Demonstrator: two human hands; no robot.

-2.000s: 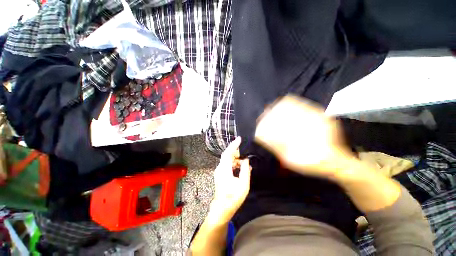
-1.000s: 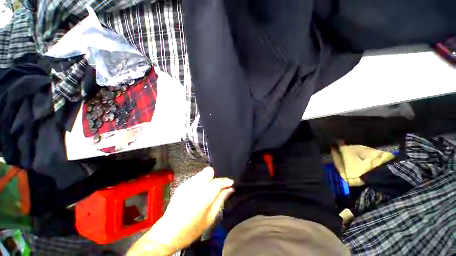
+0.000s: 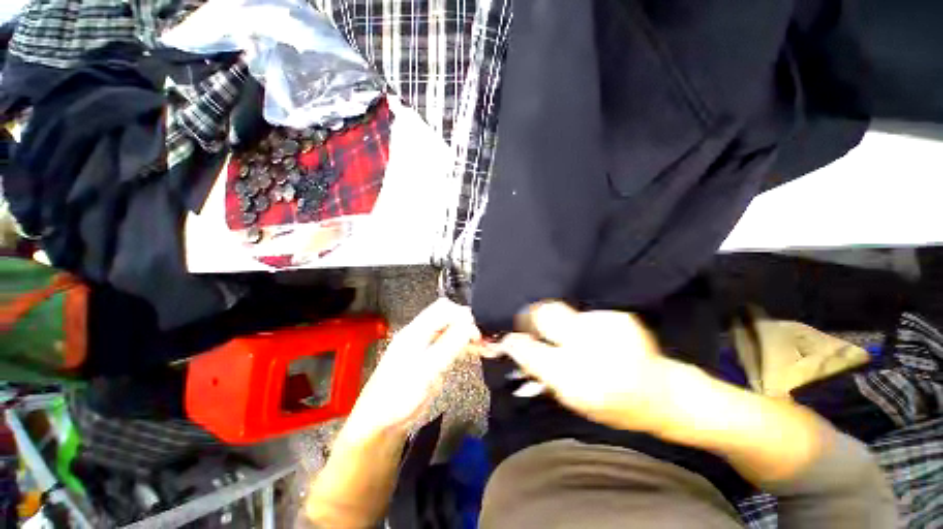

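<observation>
The black garment [image 3: 641, 186] hangs over the table edge into the lap, with black-and-white plaid lining [image 3: 470, 176] along its left edge. My left hand [image 3: 414, 356] pinches the garment's lower left edge. My right hand [image 3: 584, 362] is slightly blurred and meets it there, fingertips together. A small reddish-brown bit shows between the fingertips; I cannot tell what it is. A small shiny whitish item [image 3: 527, 389] shows under my right hand, in its curled fingers. No needle or thread can be made out.
Dark buttons [image 3: 279, 176] lie on red plaid cloth [image 3: 362, 170] beside a clear plastic bag [image 3: 310, 78] on the white table [image 3: 419, 222]. A red stool [image 3: 238, 387] stands below. Piled garments [image 3: 93, 176] lie at left; a beige cloth [image 3: 801, 356] is at lower right.
My right hand, out of view one second ago, is back at the cloth edge against my left hand. My left hand has moved up slightly. The whole view has shifted.
</observation>
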